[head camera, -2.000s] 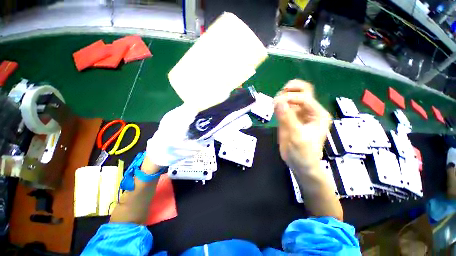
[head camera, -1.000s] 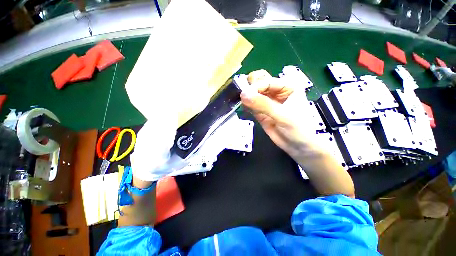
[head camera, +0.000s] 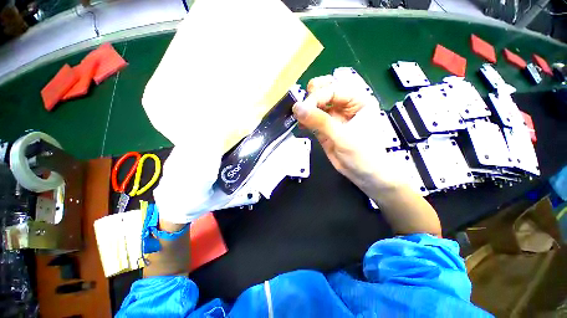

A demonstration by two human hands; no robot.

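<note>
My left hand (head camera: 189, 180), in a white glove with a blue wrist band, holds large white-to-pale-yellow label sheets (head camera: 217, 68) and the lower end of a glossy black logo label (head camera: 252, 146). The glove and the sheets blend, so the fingers are hard to tell apart. My bare right hand (head camera: 345, 127) pinches the label's upper end between thumb and fingers, beside the sheets' edge. A white swirl logo and lettering show near the glove. White metal-cased units (head camera: 292, 158) lie on the mat partly hidden under the label and my left hand.
Overlapping units (head camera: 441, 112) lie on the right. Red pads (head camera: 78, 77) lie on the green belt (head camera: 143, 68), with more at the far right. Scissors (head camera: 146, 174), a pale yellow pad (head camera: 118, 239) and a tape dispenser (head camera: 50, 217) are left. A red pad (head camera: 205, 242) lies by my left wrist.
My right hand has moved left and now grips the label's upper end. Since one second ago, the label shows a bright reflection and a slight curve. The view has shifted a little.
</note>
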